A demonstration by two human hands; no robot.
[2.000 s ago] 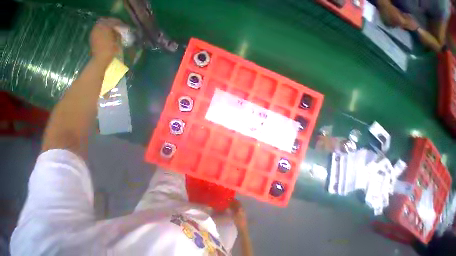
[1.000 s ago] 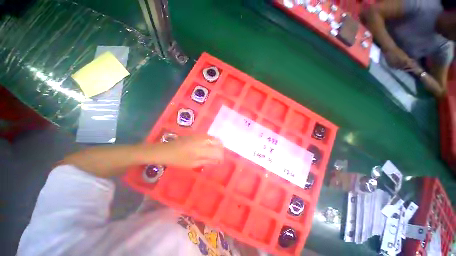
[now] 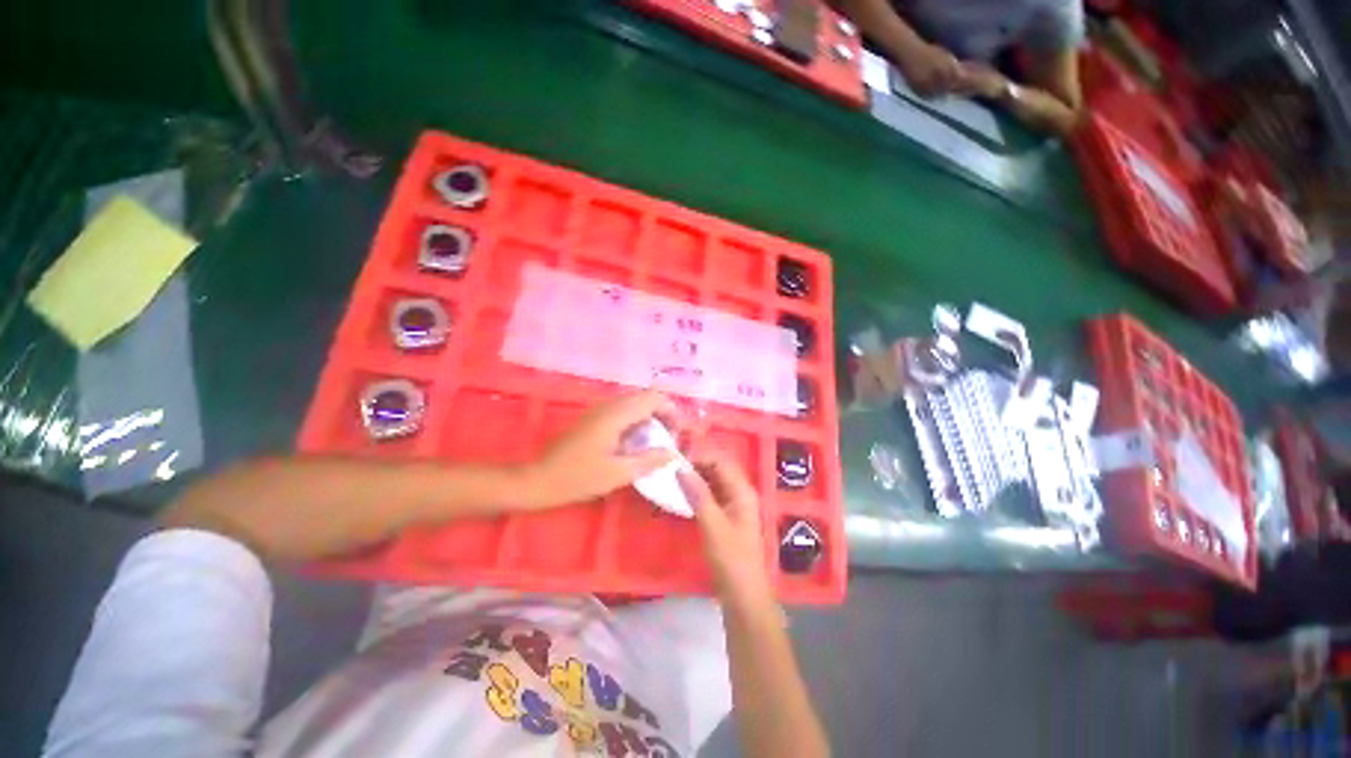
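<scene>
A red parts tray [image 3: 571, 560] lies in front of me. Silver-rimmed watch heads [image 3: 419, 322] sit in its left column and dark ones [image 3: 796, 467] in its right column. A handwritten tray slip [image 3: 652, 341] lies across the middle pockets. My left hand [image 3: 605, 449] pinches a watch head [image 3: 646, 437] over the tray's lower middle. My right hand [image 3: 722, 511] pinches a small white piece [image 3: 667, 489] right against the watch head. My left forearm covers the tray's lower left corner.
A yellow note pad [image 3: 113, 273] lies on a pale strip [image 3: 138, 388] at left. White slotted parts [image 3: 971, 437] are piled right of the tray, beside another red tray [image 3: 1178, 452]. A metal stand [image 3: 267, 74] is at upper left. Another person's hands [image 3: 963, 74] are across the bench.
My left hand has moved right from the tray's left side and now holds a watch head. My right hand has come into view at the white piece. The view has shifted, so the tray appears further left.
</scene>
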